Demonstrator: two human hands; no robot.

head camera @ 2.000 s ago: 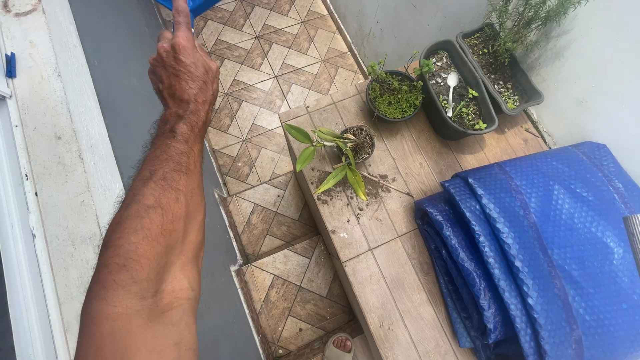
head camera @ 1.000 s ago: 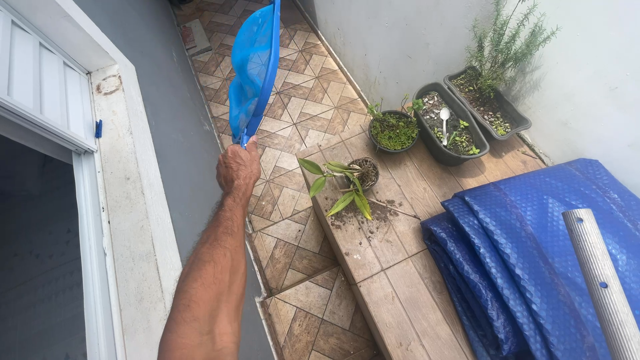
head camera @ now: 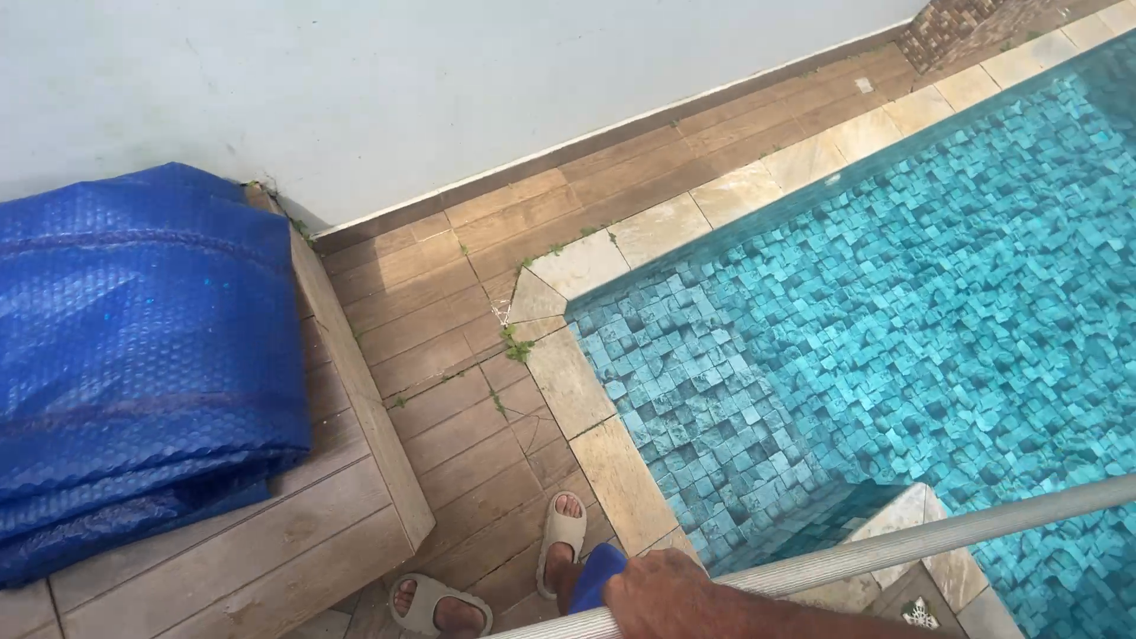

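Note:
At the bottom centre, my right hand (head camera: 658, 593) is closed around a ribbed metal pole (head camera: 896, 545), its forearm running off to the lower right. The pole slants across the lower right of the view, over the pool corner, and both its ends lie out of frame. Beside the knuckles is a piece of smooth blue material (head camera: 599, 570); whether it is cloth or plastic I cannot tell. My left hand is out of view.
A folded blue bubble pool cover (head camera: 151, 355) lies on a raised tiled ledge (head camera: 346, 515) at left. The pool (head camera: 887, 311), with its stone coping (head camera: 621, 470), fills the right side. My sandalled feet (head camera: 564, 532) stand on wood-look tiles between ledge and coping. A pale wall (head camera: 444, 89) rises behind.
The view has swung from the potted plants to the pool. The hand on the blue mesh pool skimmer, seen one second ago, is out of view, as is the skimmer's mesh.

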